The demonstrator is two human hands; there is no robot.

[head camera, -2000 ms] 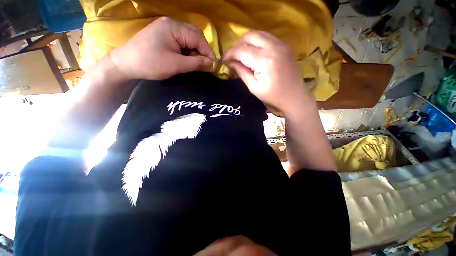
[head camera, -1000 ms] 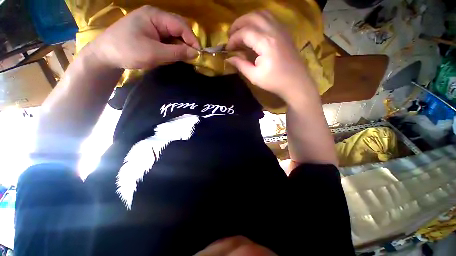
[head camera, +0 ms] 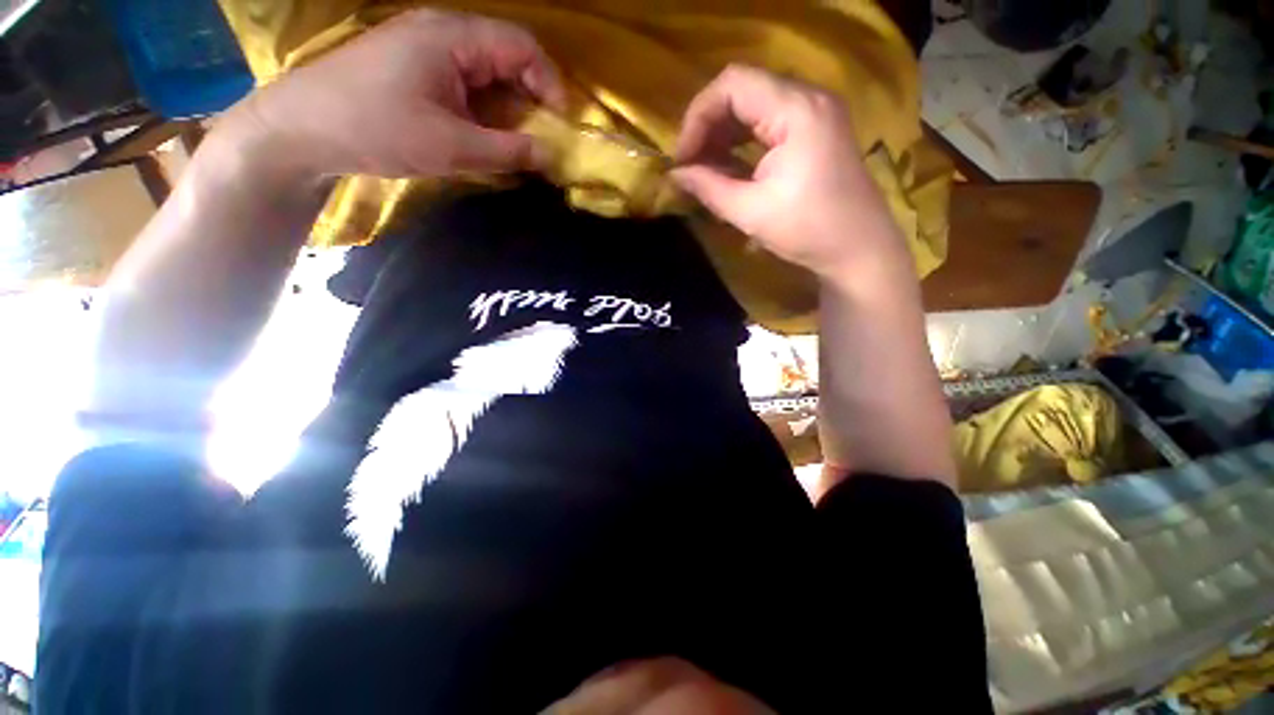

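A mustard-yellow garment piece [head camera: 782,42] is draped over my lap. Its seam edge [head camera: 615,154] is stretched between my hands, with a thin pale line along it. My left hand [head camera: 419,105] pinches the edge at its left end between thumb and fingers. My right hand [head camera: 789,168] has its thumb and forefinger closed at the right end of the edge. Whether those fingertips also hold a small tool or thread is too blurred to tell.
A brown wooden board [head camera: 1013,238] lies right of the lap. A yellow heap [head camera: 1048,433] sits in a trough beside a cream fabric-covered surface [head camera: 1132,573]. Scraps [head camera: 1083,98] litter the floor at upper right. A blue container [head camera: 189,56] stands at upper left. Glare washes out the left side.
The hands have moved apart and the yellow edge now spans between them. The pale, glinting piece seen between the fingertips a second ago no longer shows clearly.
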